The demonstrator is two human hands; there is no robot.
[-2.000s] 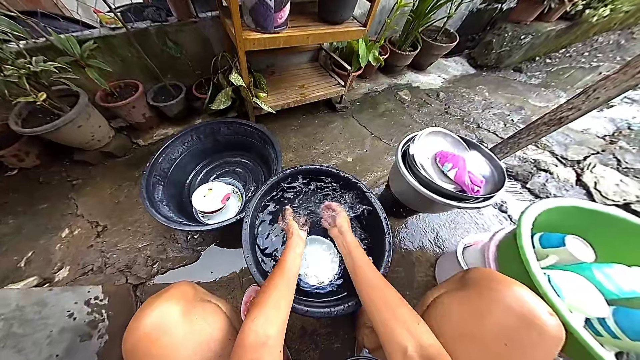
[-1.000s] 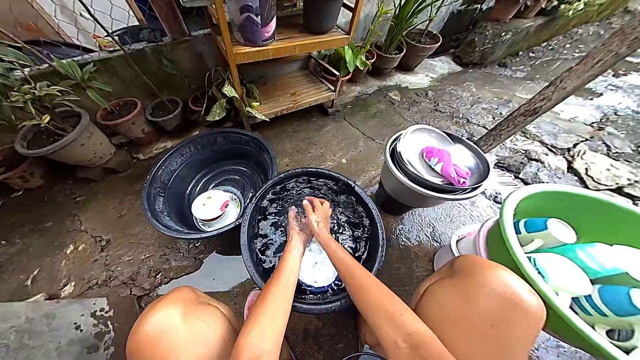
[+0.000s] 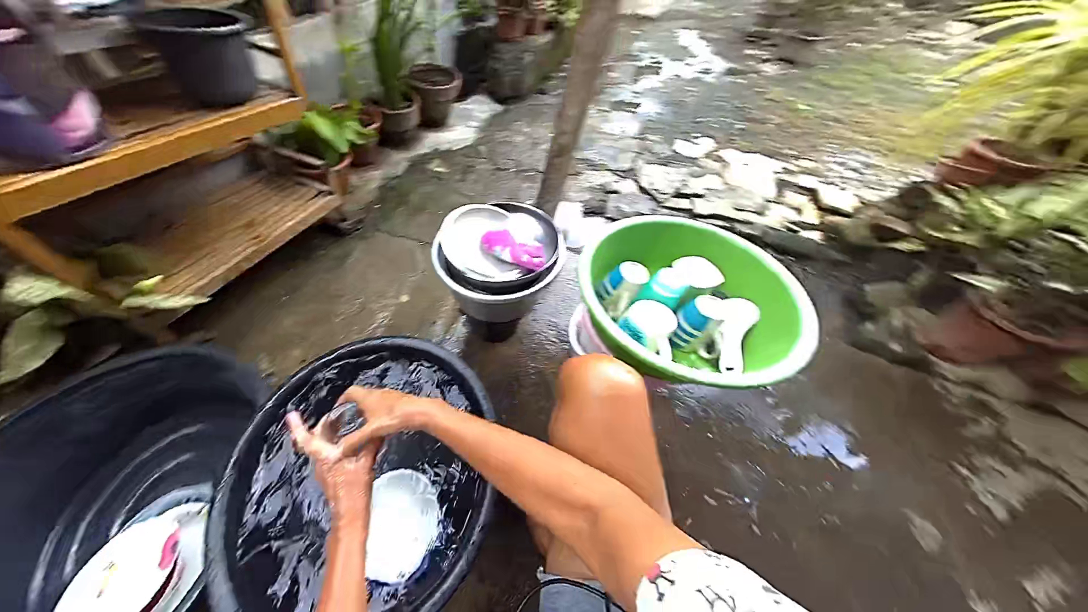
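My left hand [image 3: 340, 459] and my right hand [image 3: 382, 416] meet over a black basin [image 3: 476, 382] of water, fingers spread and wet. A small clear rounded thing, perhaps glass or water, shows between the fingers; whether either hand grips it I cannot tell. A white dish [image 3: 404, 527] lies in the water beside my left wrist. In the black tub [image 3: 51, 425] at the left are white plates [image 3: 127, 569]. A green basin [image 3: 786, 340] at the right holds several blue and white cups [image 3: 648, 323] and a white ladle-like utensil [image 3: 735, 331].
Metal pans [image 3: 476, 246] with a pink cloth [image 3: 514, 251] sit in a grey pot [image 3: 501, 306] ahead. Behind it leans a wooden pole [image 3: 578, 102]. A wooden shelf [image 3: 246, 225] stands at the left, potted plants [image 3: 395, 93] beyond, and broken stones [image 3: 722, 183] edge the wet ground.
The view has swung to the right. My hands were apart over the black basin, then came together; now their fingers are spread around the small clear thing.
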